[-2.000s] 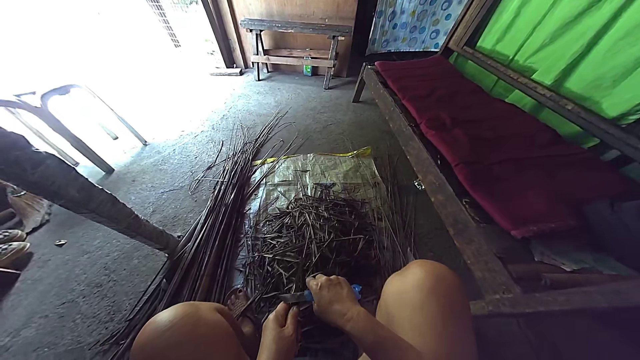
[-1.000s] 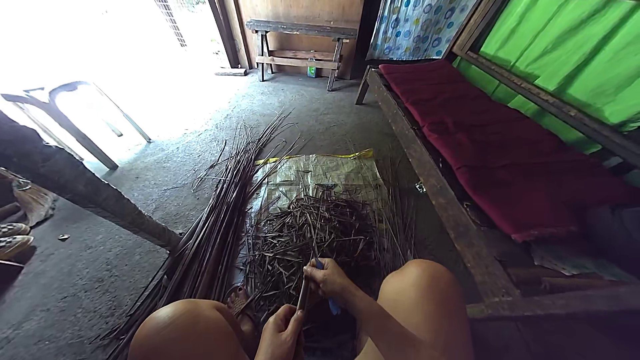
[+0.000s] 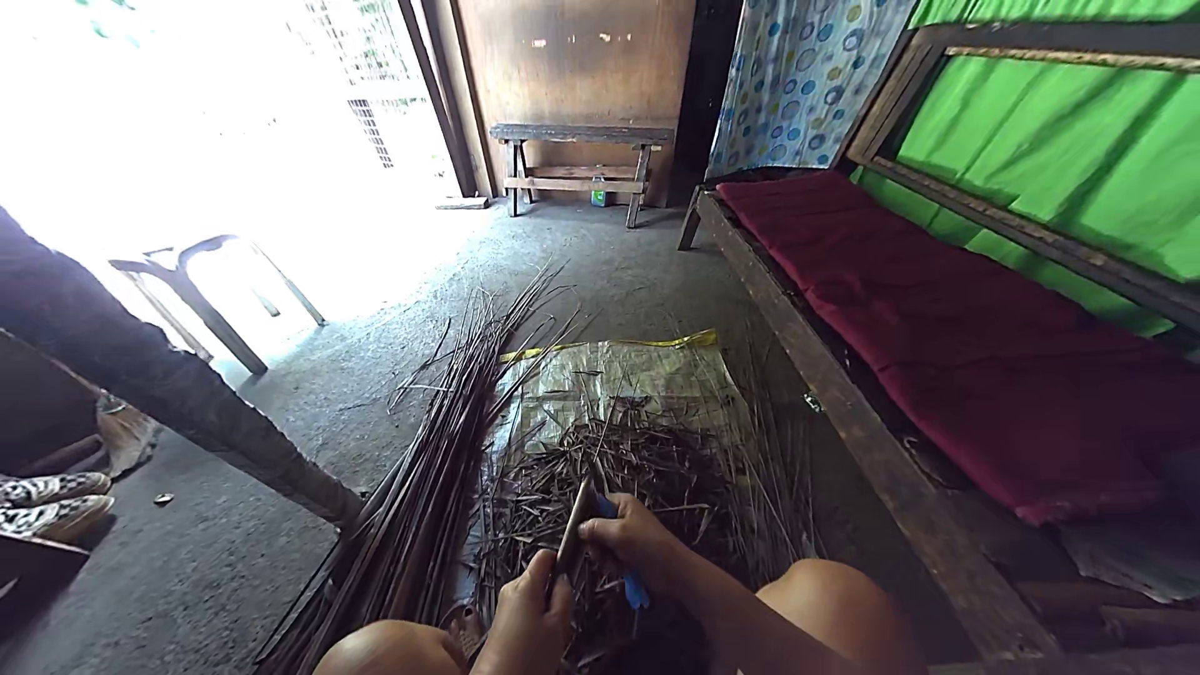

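My right hand [image 3: 637, 544] is closed around the blue, cloth-like handle of a knife [image 3: 577, 525], whose blade points up and away. Just left of it, my left hand [image 3: 532, 600] grips a thin dark strip close to the blade; how far the strip runs is hard to tell. Beneath both hands lies a heap of short dark plant pieces [image 3: 647, 459] on a pale woven plastic sack [image 3: 619, 370] with a yellow edge. A bundle of long dark stalks [image 3: 422, 497] lies along the sack's left side, and thinner stalks [image 3: 783, 469] lie on its right.
A wooden bed frame [image 3: 844, 422] with a maroon mat [image 3: 937, 328] runs along the right. A slanting post [image 3: 225, 422] and a plastic chair [image 3: 216, 314] are on the left, with patterned shoes [image 3: 56, 502] near the edge. A wooden bench [image 3: 581, 136] stands at the back.
The knife blade has turned from lying sideways two seconds ago to pointing away from me. My hands stay close together over the heap.
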